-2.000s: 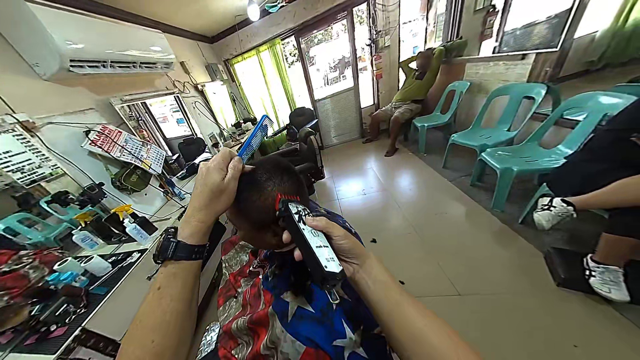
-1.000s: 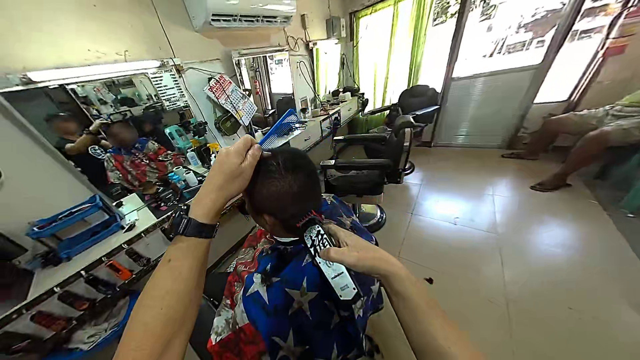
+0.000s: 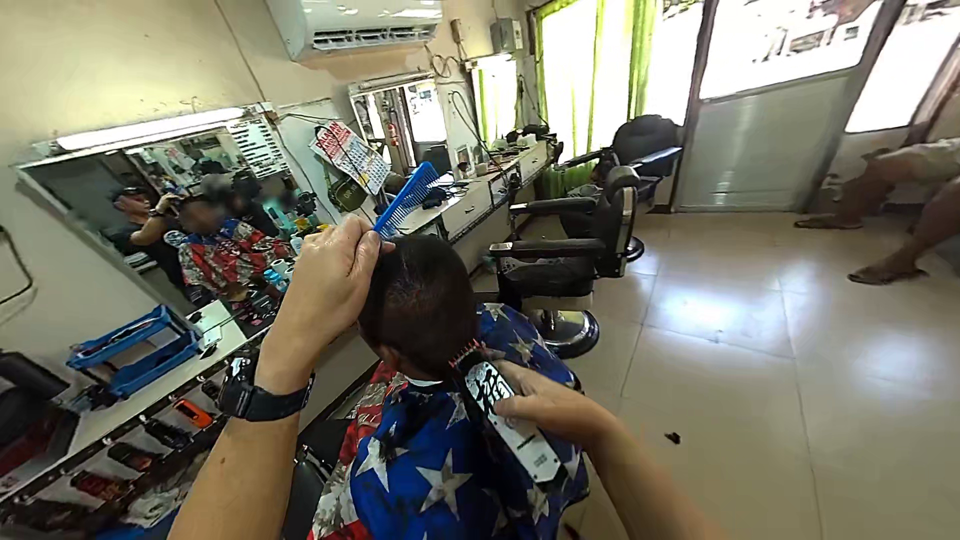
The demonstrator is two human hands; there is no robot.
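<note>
My left hand (image 3: 337,277) grips a blue plastic comb (image 3: 409,199), teeth up and away to the right, and rests against the top left of a seated person's head (image 3: 420,304). In my right hand (image 3: 544,401) is a black and white hair clipper (image 3: 510,420) with a red-toothed guard, its guard end at the back of the head, low near the nape. The person wears a barber cape (image 3: 442,480) with white stars on blue and red parts, and cut hair lies on it. The person's face is hidden from this side.
At the left, a counter (image 3: 97,420) holds a blue plastic tray rack (image 3: 135,349) under a wall mirror (image 3: 202,180). Ahead stand black barber chairs (image 3: 562,259). A seated person's legs (image 3: 915,217) are at the right. A dark tuft (image 3: 673,437) lies on the tiled floor (image 3: 720,375).
The view has swung left from the row of green chairs. The clipper has gone from the side of the head, as first seen, to low at the back. The comb stays in my left hand.
</note>
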